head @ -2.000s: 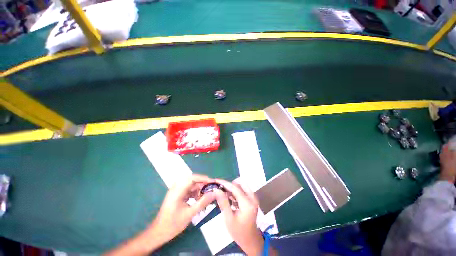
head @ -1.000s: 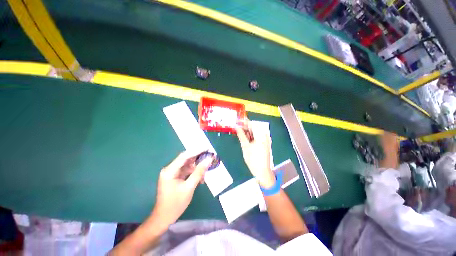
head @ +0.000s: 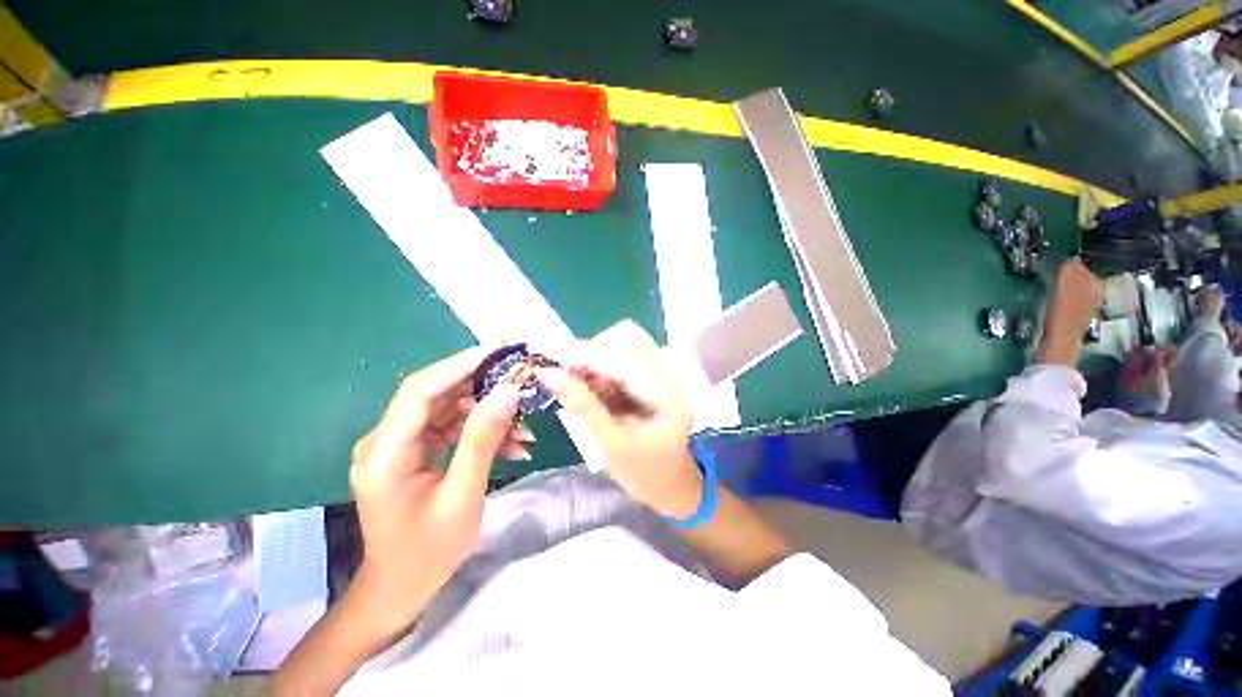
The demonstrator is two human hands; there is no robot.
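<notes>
A round circuit board unit (head: 515, 381) with a dark rim and gold and silver details is held in front of me. My left hand (head: 433, 456) grips its left side between thumb and fingers. My right hand (head: 629, 419), with a blue wristband (head: 706, 488), is at the unit's right side, fingertips touching or very near its face. Whether the right fingers hold a small part or tool is hidden. The red bin (head: 523, 199) with tiny white parts (head: 529, 151) stands beyond my hands.
White strips (head: 433, 229) lie on the green bench, with a grey-brown piece (head: 748, 334) across one. Stacked grey-brown strips (head: 817, 225) lie right. Units sit on the belt (head: 680, 33) and in a group at right (head: 1019, 238). A person in pale workwear (head: 1076, 470) is at the right.
My right hand has come back from the red bin to the unit in my left hand. The view has tilted down, and the bin and strips appear larger and higher.
</notes>
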